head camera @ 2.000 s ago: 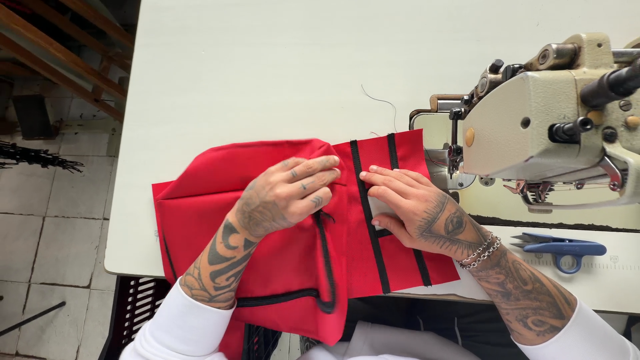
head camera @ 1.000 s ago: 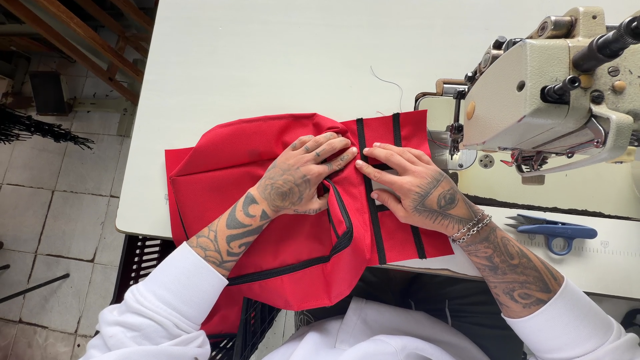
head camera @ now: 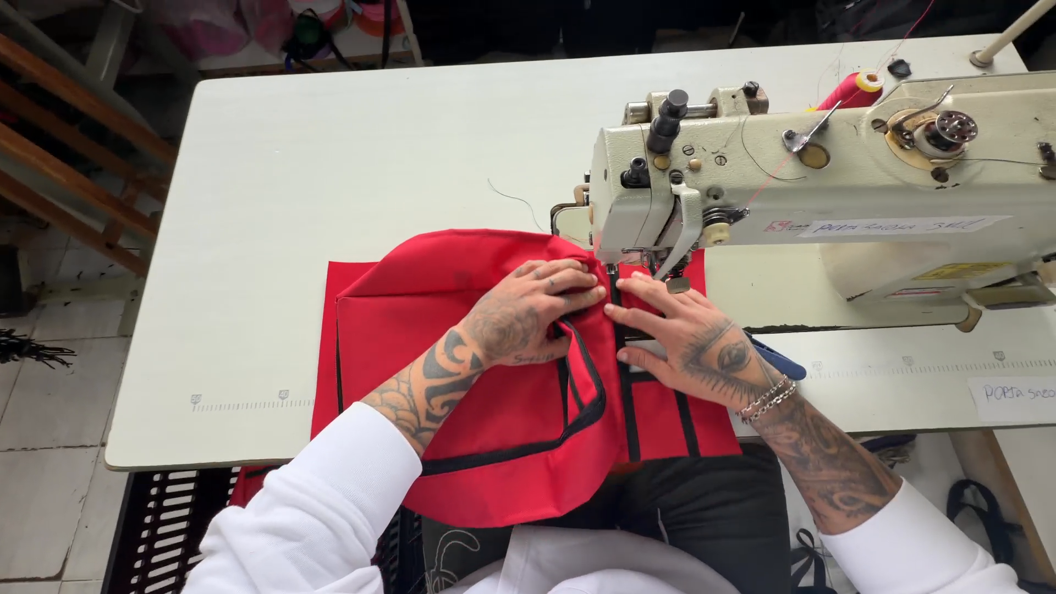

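Observation:
A red fabric piece with black trim lies bunched on the white table, its lower edge hanging over the front. My left hand presses on it with bent fingers, just left of the sewing machine's needle area; the thumb is partly hidden by cloth. My right hand rests on the flat red panel with black strips, fingertips beside a black strip close to the presser foot. The industrial sewing machine stands over the panel's upper part. Beneath the right hand a small pale patch shows.
Blue-handled thread snips lie right of my right hand, partly hidden. A red thread cone stands behind the machine. A loose thread lies on the white table. A black plastic crate is below the table's front edge.
The red cloth and both hands have moved toward the machine, and the panel's strip now lies at the needle area. The view has shifted to show more of the machine.

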